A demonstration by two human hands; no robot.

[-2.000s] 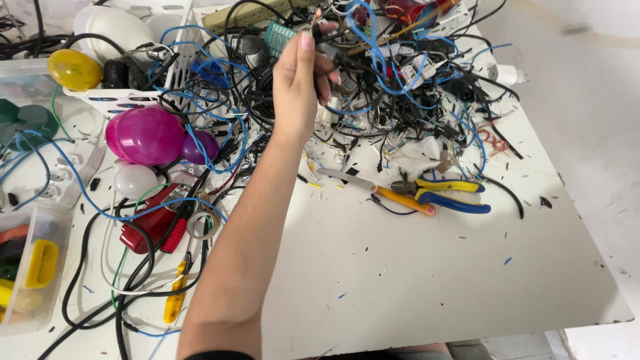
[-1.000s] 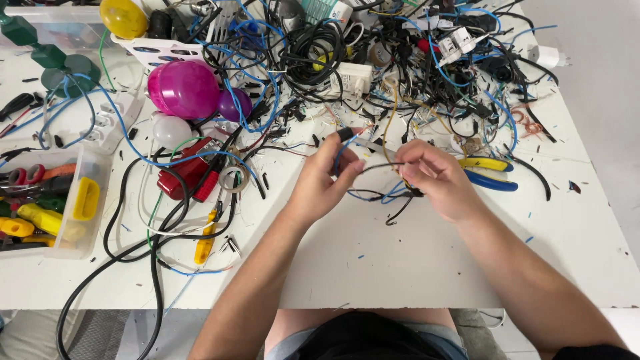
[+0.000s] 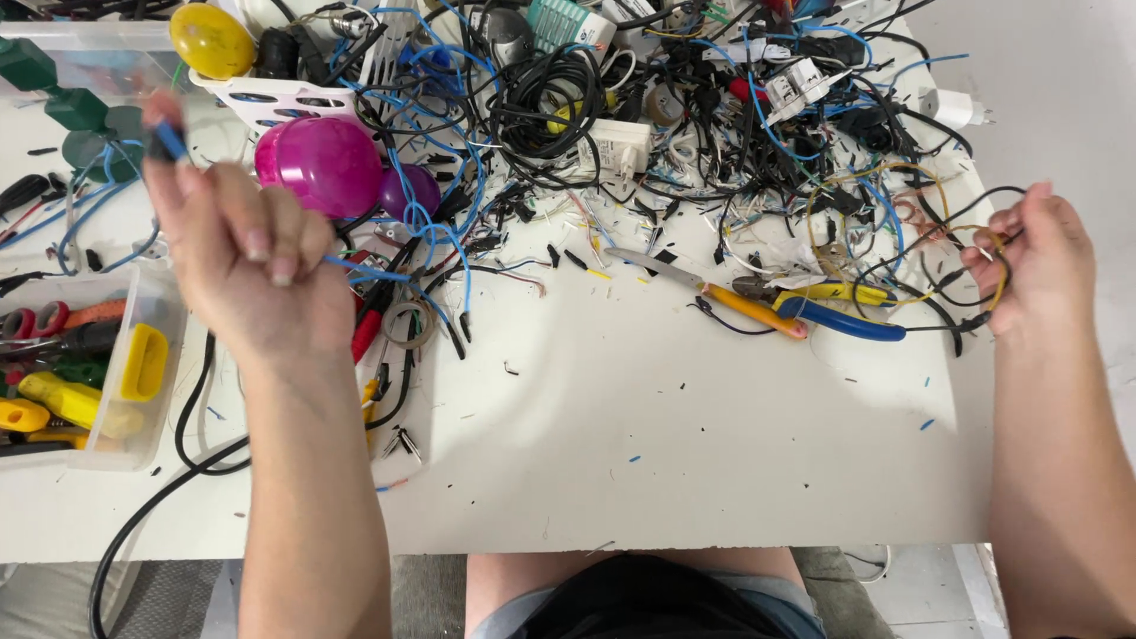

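Observation:
My left hand (image 3: 253, 231) is raised over the left of the table, partly blurred, its fingers curled around a blue cable whose end shows near the index fingertip; more blue cable trails from its right side. At the right edge my right hand (image 3: 1043, 257) grips thin black and yellow-brown wires (image 3: 945, 226) that loop toward the heap. Between the hands lie a knife with an orange handle (image 3: 754, 311) and pliers with blue and yellow grips (image 3: 843, 318). Behind them spreads a tangled heap of cables and plugs (image 3: 710, 133).
A clear plastic bin (image 3: 133, 390) of tools stands at left. Magenta (image 3: 319, 167) and purple (image 3: 410, 191) round objects and a yellow one (image 3: 211, 41) lie near a white plastic basket (image 3: 266, 98). A coiled black cable (image 3: 546, 115) and a white adapter (image 3: 619, 146) sit in the heap. Wire scraps dot the tabletop.
My hands were close together at the table's middle a second ago. They have moved far apart, the left one to the left and the right one to the right.

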